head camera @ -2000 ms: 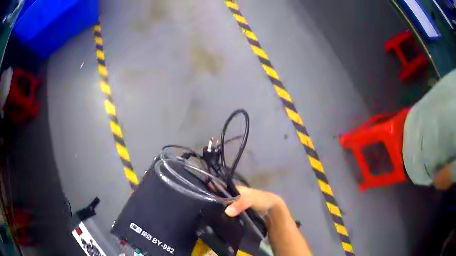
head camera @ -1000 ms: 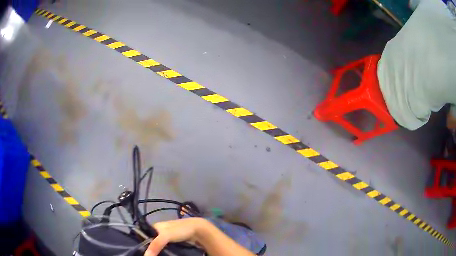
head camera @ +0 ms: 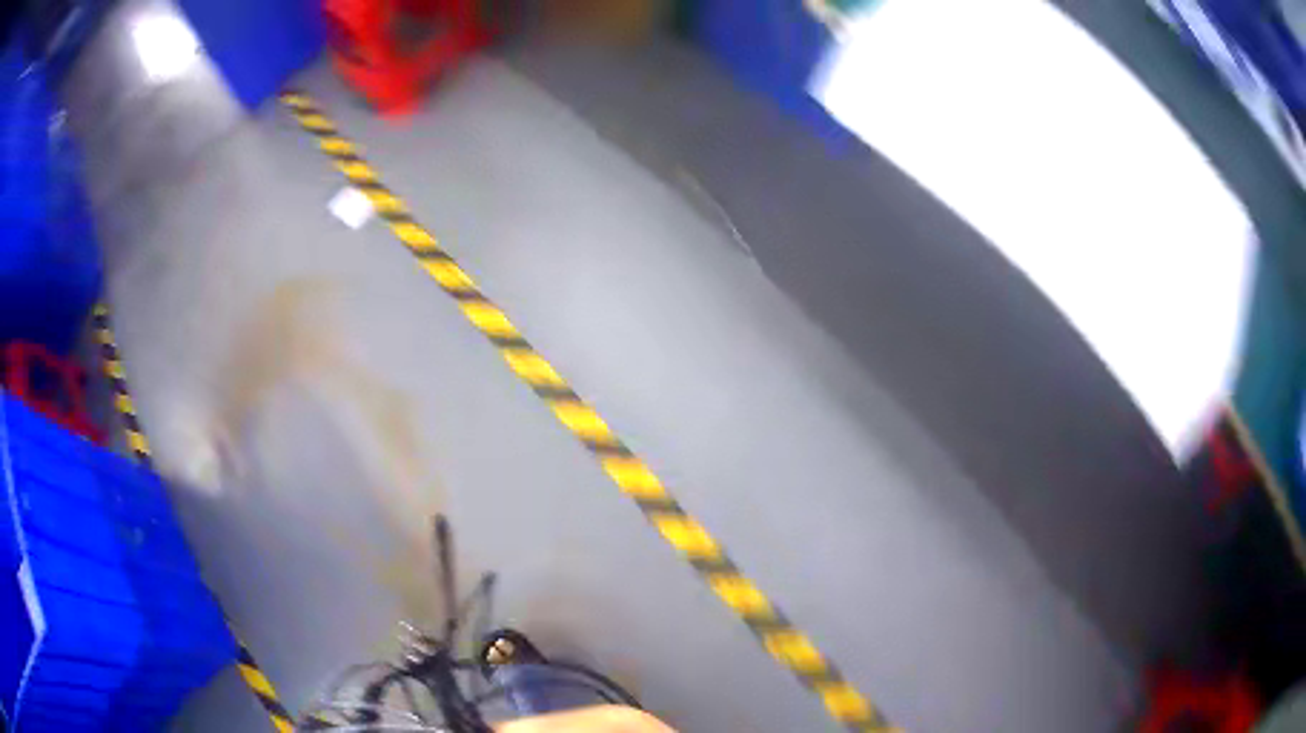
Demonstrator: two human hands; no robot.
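Black cables (head camera: 451, 680) stand up in loose loops at the bottom edge, left of centre, blurred. A plug-like end (head camera: 416, 642) shows among them. My right hand (head camera: 587, 720) is only a strip at the bottom edge, beside the cables. Its fingers are cut off. It moves along with the cables of the black control unit that it grips in the earlier frames; the unit's body is now below the picture. My left hand is out of the picture.
A blue crate (head camera: 115, 573) stands at the left, with more blue bins (head camera: 265, 43) farther up. Yellow-black tape (head camera: 580, 420) crosses the grey floor. A red stool (head camera: 401, 50) is at the top. A bench with a bright white sheet (head camera: 1060, 201) is at the right.
The view has moved along the aisle. The person in pale green and the stool beside them have left the view. The blue crate and white sheet have come in. The hand and cables sit lower.
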